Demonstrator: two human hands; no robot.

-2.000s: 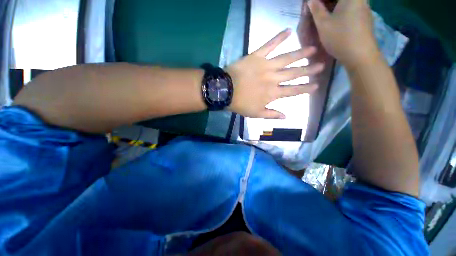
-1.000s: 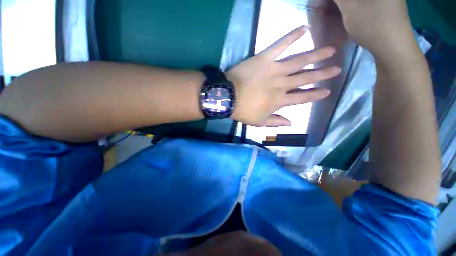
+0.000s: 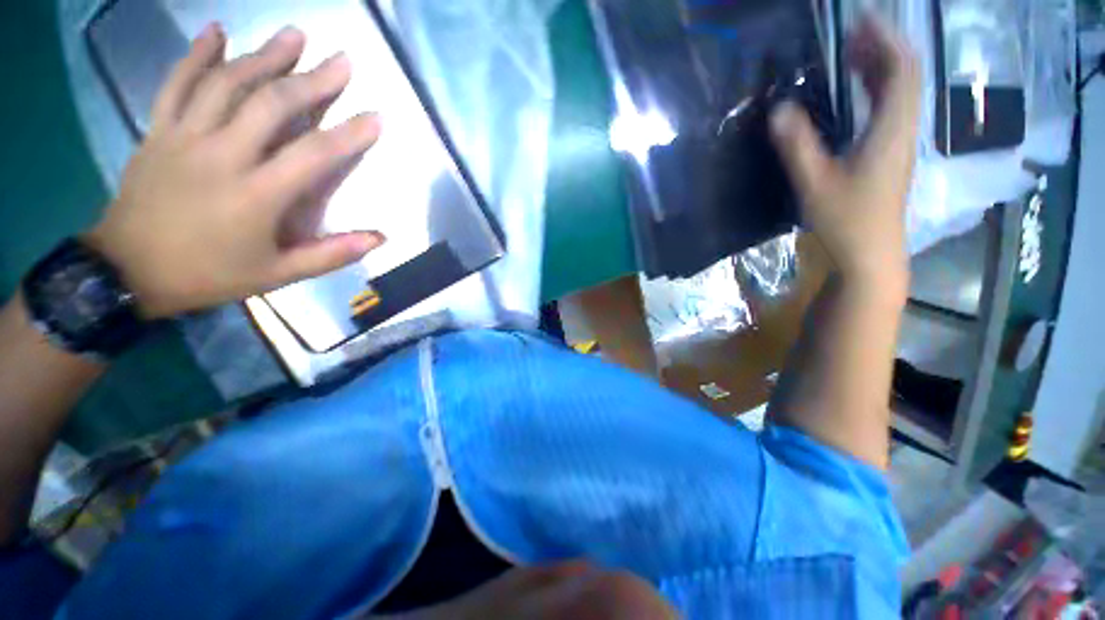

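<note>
A silvery-white LCD panel point(image 3: 401, 170) lies tilted on a translucent protective bag point(image 3: 515, 145), with a black band point(image 3: 410, 286) and an orange flex connector point(image 3: 364, 302) at its near end. My left hand point(image 3: 248, 176) is over the panel with fingers spread and holds nothing. My right hand point(image 3: 848, 164) is at the right edge of a dark glossy stack of black sheets point(image 3: 715, 145), thumb and fingers apart and a little blurred. Whether a fingertip touches the stack is hard to tell.
A bagged panel point(image 3: 979, 73) lies at the right of the green bench mat point(image 3: 590, 200). Below the bench edge is a brown cardboard box point(image 3: 715, 357) with crinkled clear plastic scraps point(image 3: 703, 300). Metal shelving point(image 3: 988, 315) stands at the right, and red items lie at the lower right.
The view has swung right, bringing the black sheet stack and box into sight. My right hand has moved from the panel to the stack. My left hand stays over the panel, fingers more bent.
</note>
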